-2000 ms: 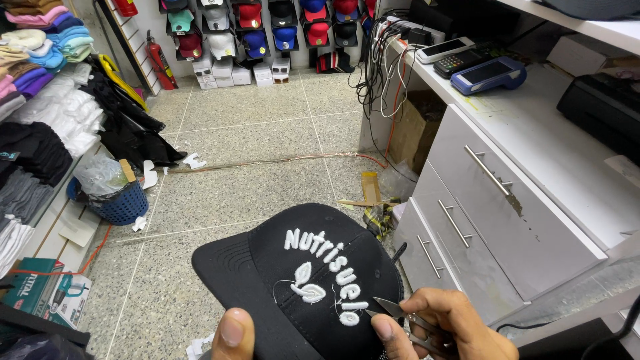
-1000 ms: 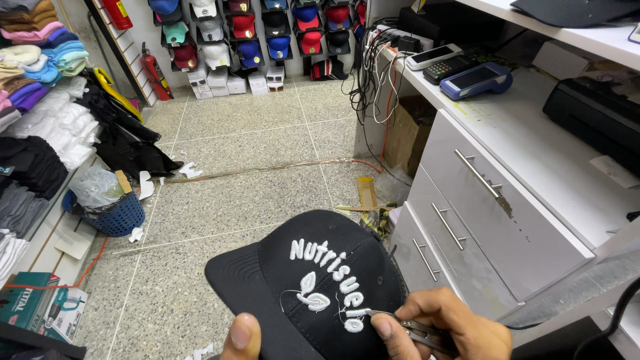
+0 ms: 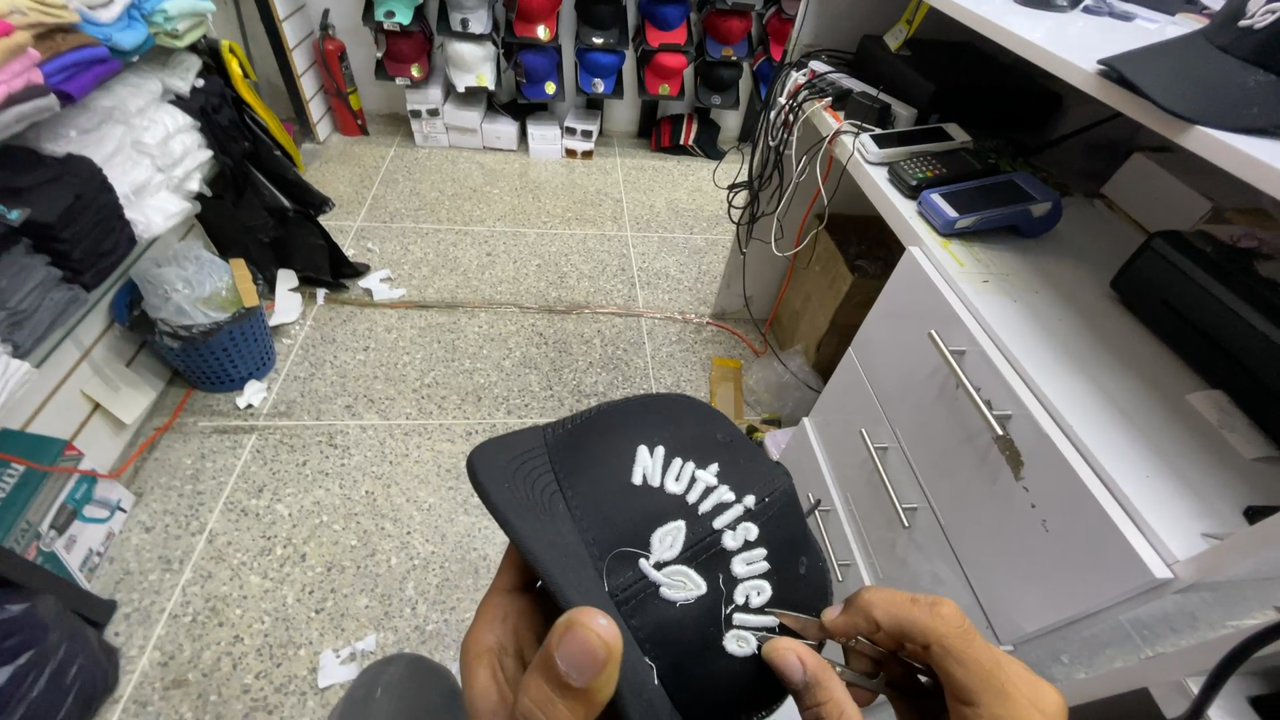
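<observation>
A black cap [image 3: 590,500] with raised white embroidered lettering and a white leaf motif [image 3: 672,565] is tilted, its brim toward the left. My left hand [image 3: 545,640] grips the brim, thumb on top and fingers beneath. In my right hand [image 3: 900,655] is a small metal cutting or gripping tool [image 3: 845,655], perhaps thread snips or tweezers, its two slim tips apart at the last embroidered letters. Loose white threads hang by the leaf motif and near those letters. The cap hides part of my left fingers.
To the right stand a white drawer unit [image 3: 1000,440], card terminals [image 3: 990,205] and tangled cables [image 3: 770,170]. On the left are a blue waste basket [image 3: 215,350], folded clothes [image 3: 75,215] and tool boxes [image 3: 70,505]. An orange cord [image 3: 560,308] crosses the speckled floor; caps [image 3: 600,70] hang behind.
The tool's tips, close together at the lettering one second ago, are now apart there. My left fingers have come into view under the brim. The view has shifted somewhat.
</observation>
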